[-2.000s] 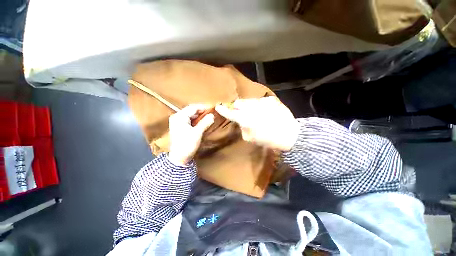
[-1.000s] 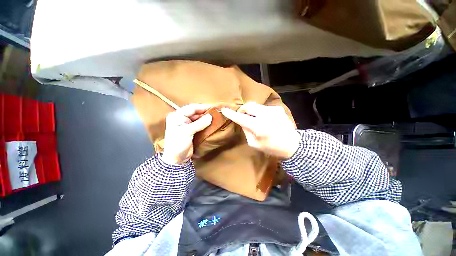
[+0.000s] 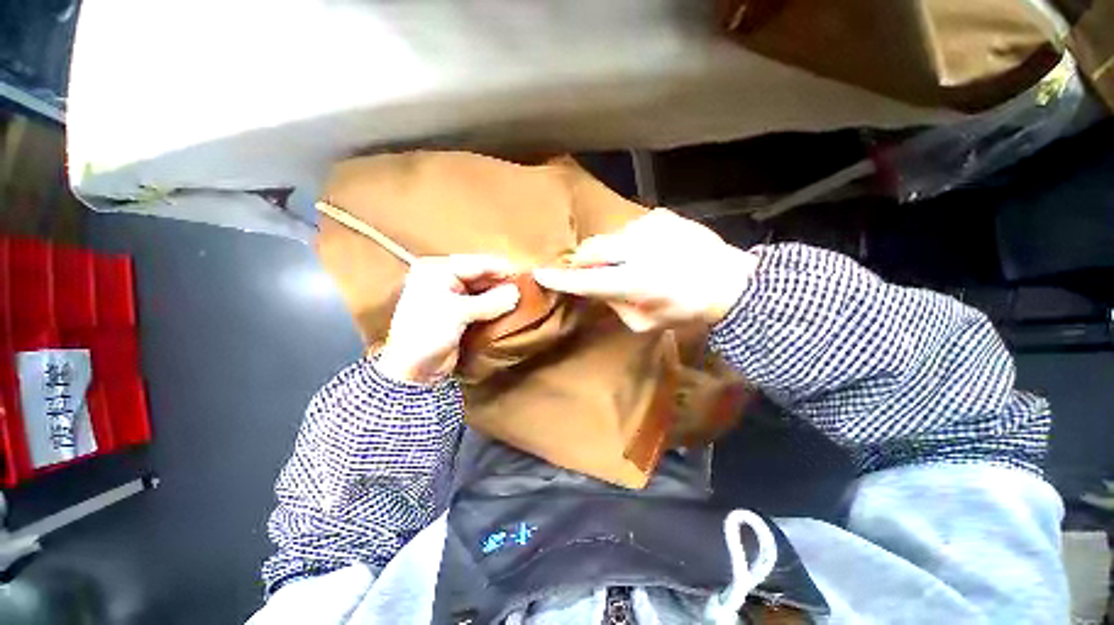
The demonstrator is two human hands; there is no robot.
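A tan-brown canvas bag fills my lap below the table's edge, with a pale cord-like line at its upper left. My left hand pinches a smooth redder-brown leather patch at the bag's middle between thumb and fingers. My right hand is just right of it, thumb and fingers pinched together, fingertips touching the work near the patch's upper edge. What the right fingertips hold is too small to tell; no needle or thread shows clearly. A leather trim strip lies at the bag's lower edge.
A white-covered table runs across the top, with another brown bag on it at the right and clear plastic hanging at its edge. A red bin with a white label stands on the dark floor at the left. Dark furniture is at the right.
My right hand and forearm have shifted up and right, with the fingers now pointing left at the patch. My left hand keeps its pinch on the patch.
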